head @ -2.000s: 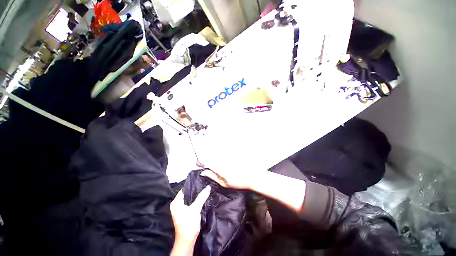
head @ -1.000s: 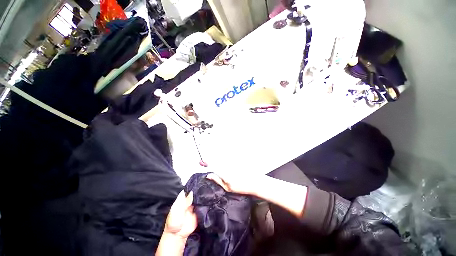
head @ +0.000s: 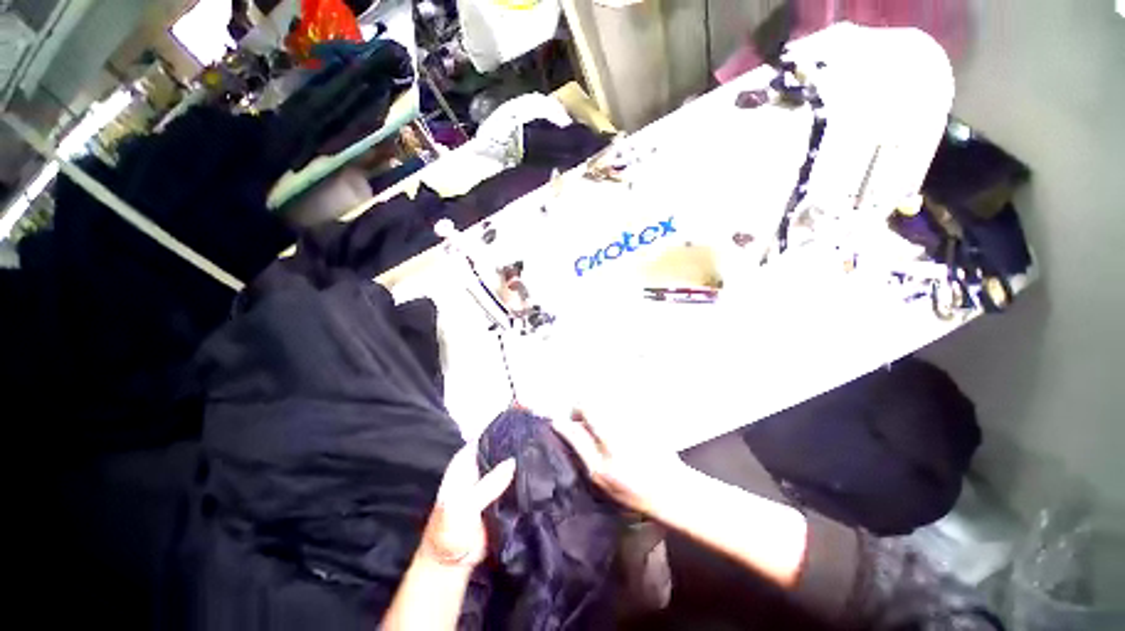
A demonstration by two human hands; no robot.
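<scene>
A shiny purplish-black lining (head: 543, 505) lies bunched at the table's front edge, its top end just below the needle area of the white sewing machine (head: 728, 185). My left hand (head: 463, 512) holds the lining's left side, thumb on top. My right hand (head: 617, 462) lies at its upper right side, fingers bent against the cloth; its fingertips are washed out by glare. A large matte black garment (head: 321, 407) fills the left and joins the dark cloth near my left hand. The needle and seam edge are too bright to make out.
Scissors (head: 975, 293) lie at the table's right end. A small red-and-black tool (head: 682, 295) lies below the blue logo. A dark cloth heap is behind left, with an orange item (head: 323, 31) further back. A dark rounded object (head: 870, 444) sits below the table.
The view has shifted, so the machine appears further right. My right hand's fingers have lifted and bent more beside the lining. My left thumb has moved over the lining's left edge.
</scene>
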